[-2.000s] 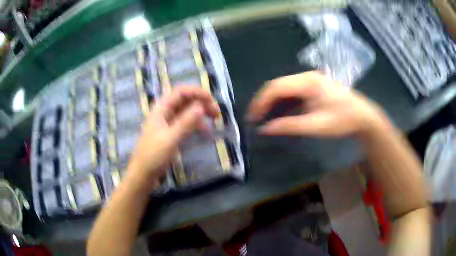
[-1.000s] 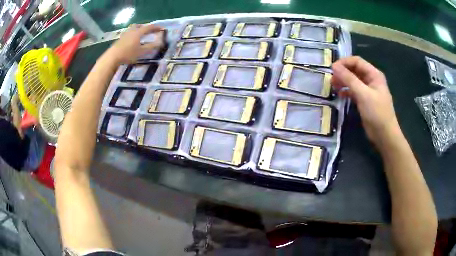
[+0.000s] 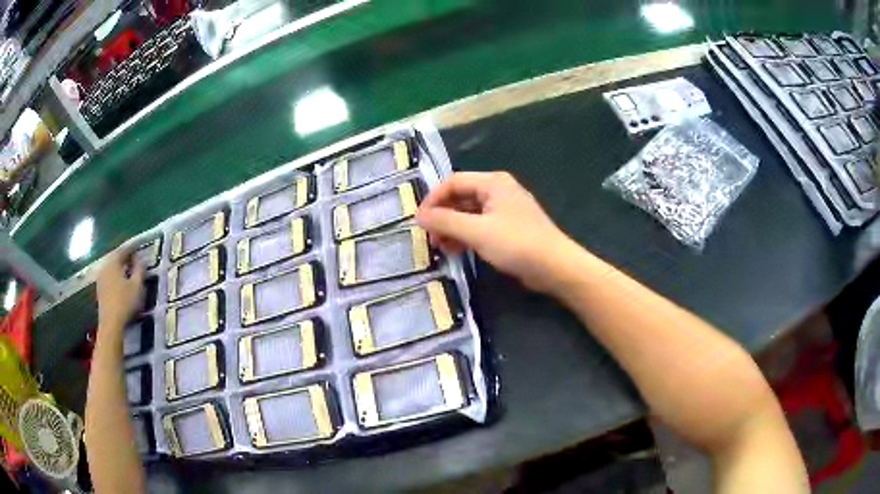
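Observation:
A pale translucent blister tray lies on the dark bench, with rows of phone frames in its pockets. Most frames show gold end plates; those in the leftmost column look black. My right hand is at the tray's right edge, thumb and fingertips together over the end of a frame in the right column. Whether it pinches a small part is hidden. My left hand is blurred at the tray's upper left, its fingers by a black frame in the leftmost column; its grip cannot be made out.
A clear bag of small silvery parts lies right of the tray, below a white card with dark marks. Another pocketed tray is at the far right. A green line surface runs behind. Fans stand at lower left.
The view has swung, so the tray sits further left and lower, and the bag and far-right tray show more fully. Both hands stay near the tray's opposite sides.

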